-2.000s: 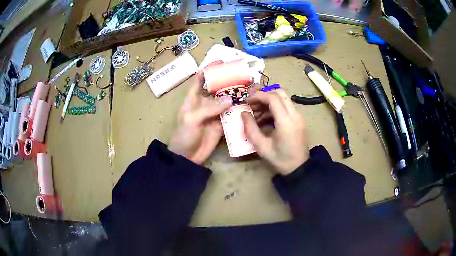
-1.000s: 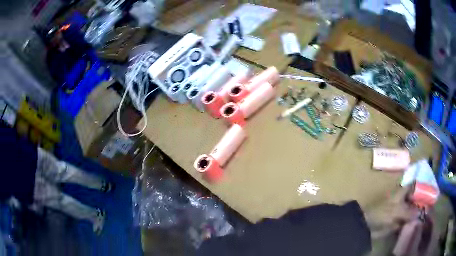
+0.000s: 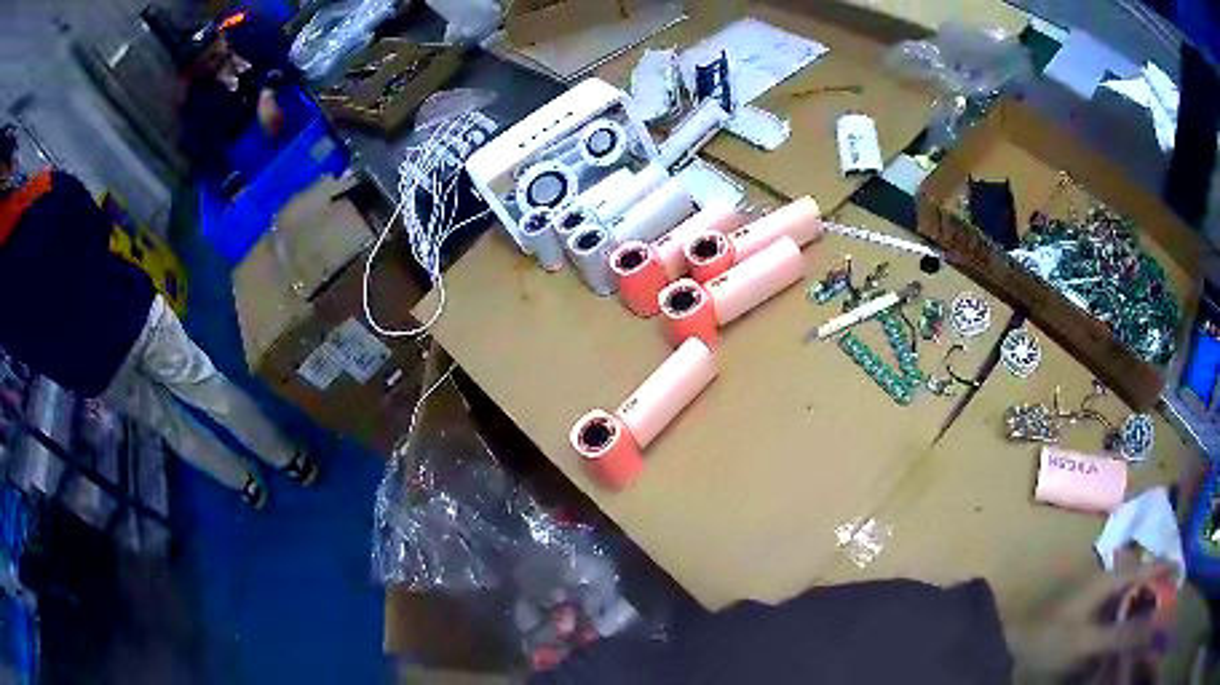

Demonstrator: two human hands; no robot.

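My left hand (image 3: pixel 1086 618) is blurred at the lower right, its dark sleeve reaching in from the bottom edge. It is around a pink handheld fan (image 3: pixel 1148 597), which is blurred and partly hidden by the fingers. My right hand is not distinguishable at the picture's edge. A loose pink handle cover (image 3: pixel 1081 480) with dark lettering lies behind the fan, beside a crumpled white cloth (image 3: pixel 1139 527).
Several pink fans (image 3: pixel 673 391) and white fans lie on the cardboard sheeting (image 3: pixel 789 455), by a white box (image 3: pixel 559 150). Green circuit boards (image 3: pixel 876 364), silvery discs (image 3: pixel 1021 352) and a cardboard box of scrap boards (image 3: pixel 1057 315) are to the right. Two people are at the left.
The view has swung left from the work to the bench's left side and the floor. The fan and my left hand now show at the lower right; my right hand has left the view.
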